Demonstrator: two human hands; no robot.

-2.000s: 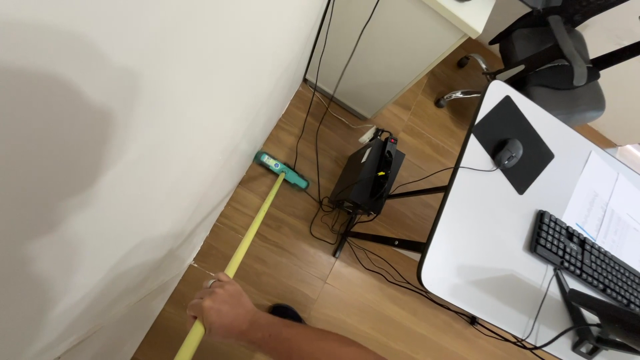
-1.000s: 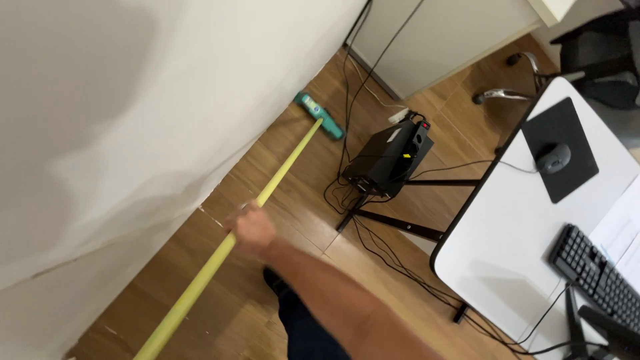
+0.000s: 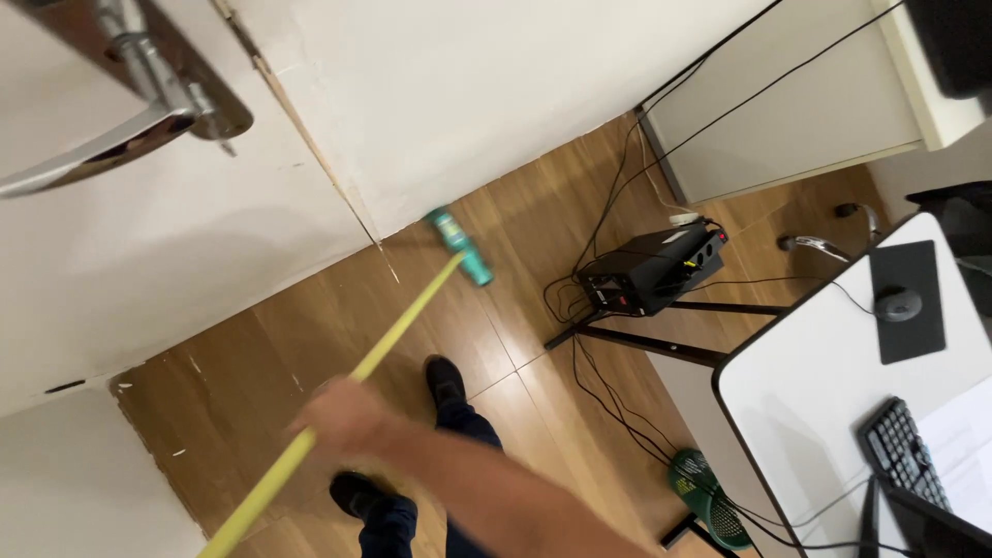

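Observation:
My right hand [image 3: 341,418] is closed around the yellow pole [image 3: 407,319] of a broom or floor brush, with the forearm reaching in from the lower right. The teal head [image 3: 463,248] at the pole's far end rests on the wood-look floor, one end close to the foot of the white wall. The pole runs below my hand and out of the bottom left of the view. My left hand is not seen. Near the pole stand my dark shoes, one [image 3: 446,380] to its right, the other [image 3: 356,494] below my right hand.
A black power unit [image 3: 651,267] with tangled cables stands by the black legs of a white desk [image 3: 821,372]. A green basket [image 3: 707,496] is beneath the desk. A metal door handle [image 3: 155,116] juts in at upper left. A chair's base [image 3: 821,246] shows at right.
The teal head has moved along the wall, away from the black unit, with my right hand still on the pole. The view has shifted, bringing in the door handle, both shoes and the green basket.

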